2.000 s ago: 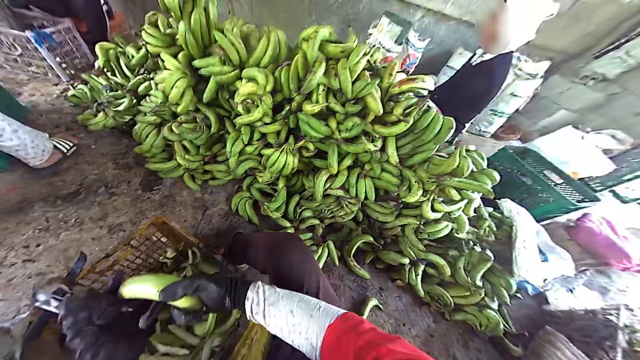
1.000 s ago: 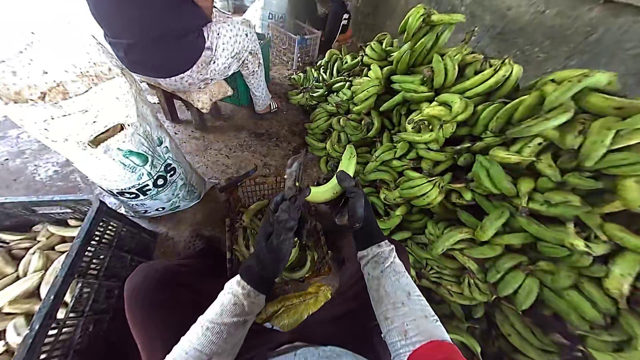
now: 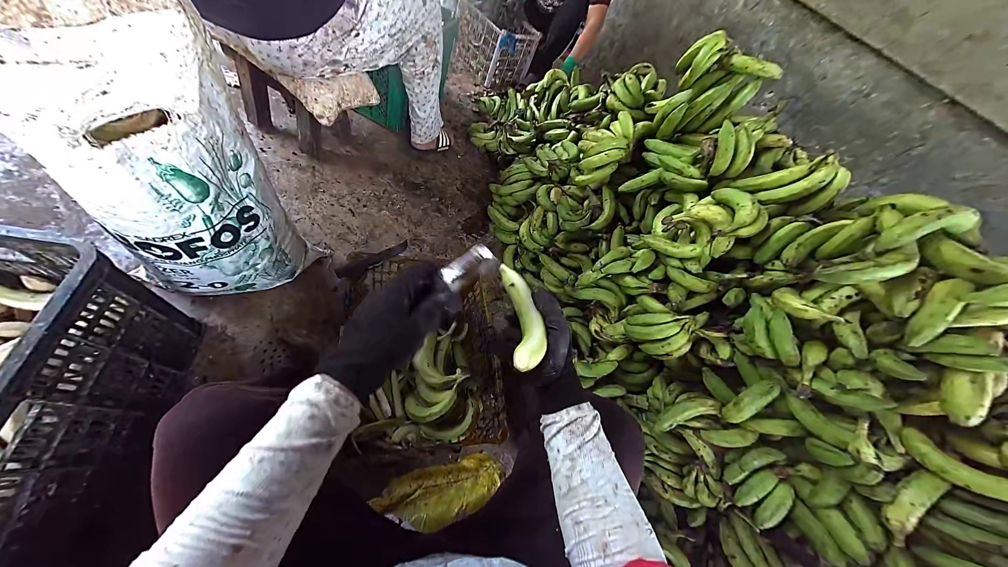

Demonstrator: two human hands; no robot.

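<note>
My left hand [image 3: 398, 323], in a black glove, is closed on a blurred metal-bladed tool [image 3: 468, 266] whose exact kind I cannot tell. My right hand [image 3: 551, 339], gloved in black too, holds a green plantain [image 3: 523, 319] upright, its upper end close to the tool. Between my knees, below the hands, green peels [image 3: 433, 386] lie in a worn plastic crate [image 3: 484, 354]. A yellowed leaf [image 3: 441, 492] rests nearer my lap.
A large heap of green plantains [image 3: 677, 260] fills the right side against a wall. At left stand a black crate [image 3: 79, 354] of peeled plantains and a printed white sack [image 3: 213, 181]. A seated person [image 3: 370, 31] and another person's arm [image 3: 589, 35] are beyond.
The view has swung far left from the heap. My right hand, earlier reaching out at the lower left with a plantain, now holds one upright in front of me.
</note>
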